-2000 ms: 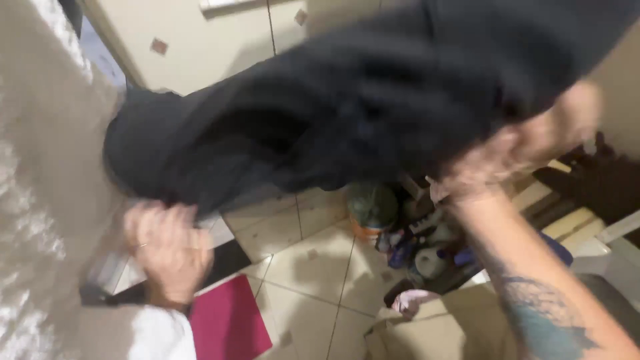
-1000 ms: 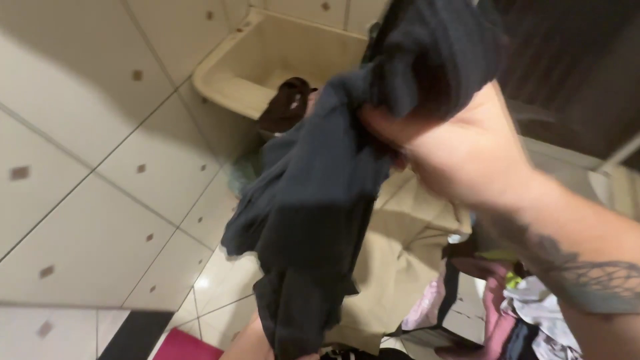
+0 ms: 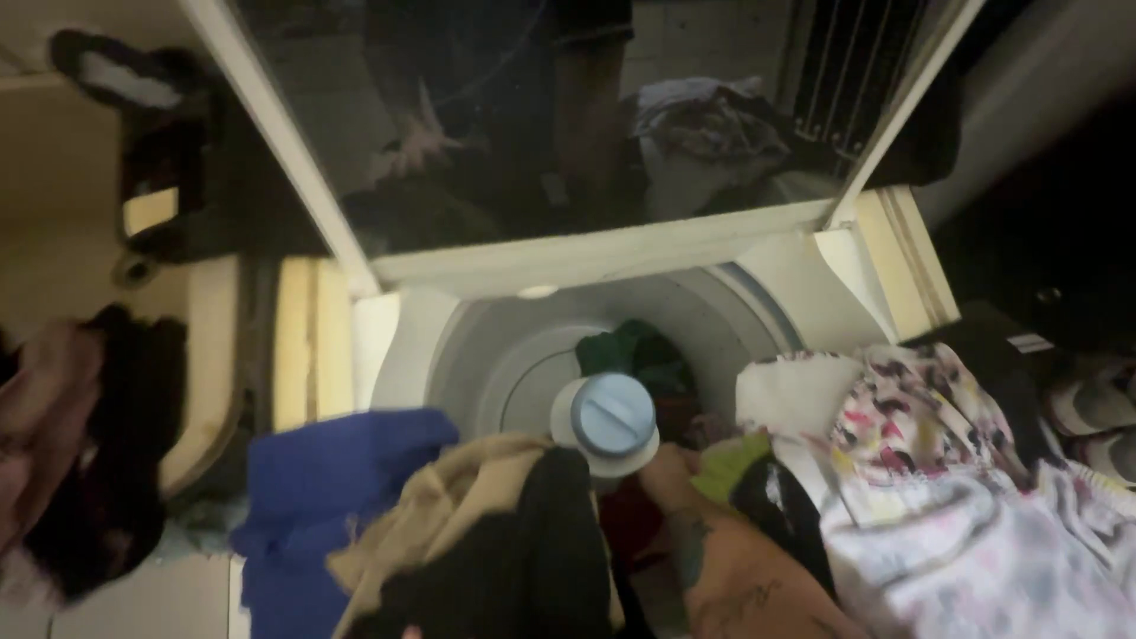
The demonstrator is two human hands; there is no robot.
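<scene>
My right hand (image 3: 667, 472) reaches down into the drum of a top-loading washing machine (image 3: 603, 244), beside the agitator with its light blue cap (image 3: 612, 414); its fingers are hidden. A green cloth (image 3: 635, 355) lies in the drum behind the cap. Over the front rim hang a blue cloth (image 3: 328, 488), a beige cloth (image 3: 444, 497) and a dark cloth (image 3: 524, 559). Right of my forearm are a yellow-green cloth (image 3: 729, 466) and a white garment with a coloured print (image 3: 941, 515). Only what seems a fingertip of my left hand (image 3: 412, 632) shows at the bottom edge.
The washer's see-through lid (image 3: 550, 115) stands raised, with reflections in it. At left is a cream laundry sink (image 3: 209, 355), with pink and dark cloth (image 3: 98, 444) at its front. Shoes (image 3: 1100, 404) are at the far right.
The view has swung over to the washing machine. My right hand, raised with a dark garment in it a second ago, is now down in the drum.
</scene>
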